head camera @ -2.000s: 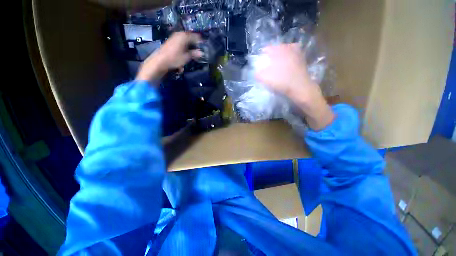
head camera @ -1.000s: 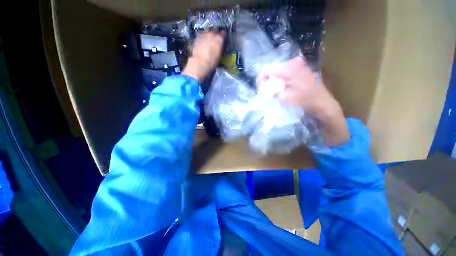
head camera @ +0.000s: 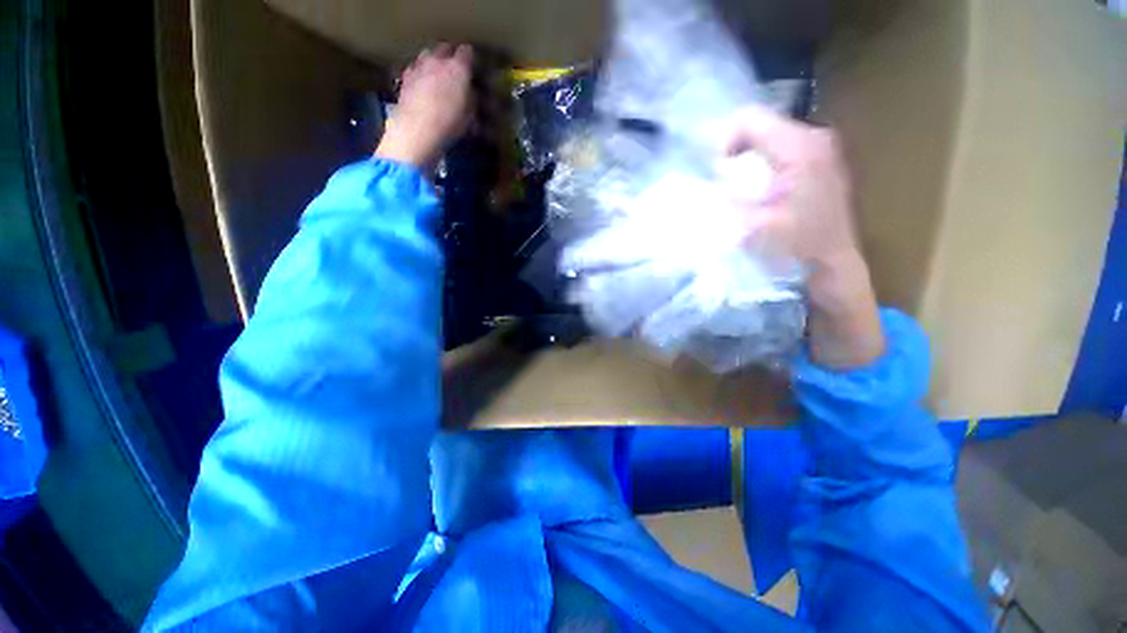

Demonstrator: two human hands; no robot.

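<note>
An open brown carton (head camera: 643, 393) stands right in front of me. Black parts (head camera: 494, 266) lie inside it, with a yellow piece (head camera: 538, 76) among them near the far side. My right hand (head camera: 797, 186) is shut on a bunch of crumpled clear plastic bags (head camera: 692, 247), raised over the right part of the carton; it is slightly blurred. My left hand (head camera: 435, 93) is inside the carton at the far left, over dark parts. Its fingertips are in shadow, and I cannot tell whether it holds anything.
The carton's right flap (head camera: 1026, 210) is folded outward. More closed brown cartons (head camera: 1075, 495) stand at the lower right. Blue crates (head camera: 680, 470) and another carton (head camera: 704, 540) are below the near edge. A blue sleeve or cloth shows at the far left.
My right hand has lifted the plastic bags and moved slightly right with them. My left hand has moved left inside the carton. The carton appears further right, and fewer bags cover the black parts.
</note>
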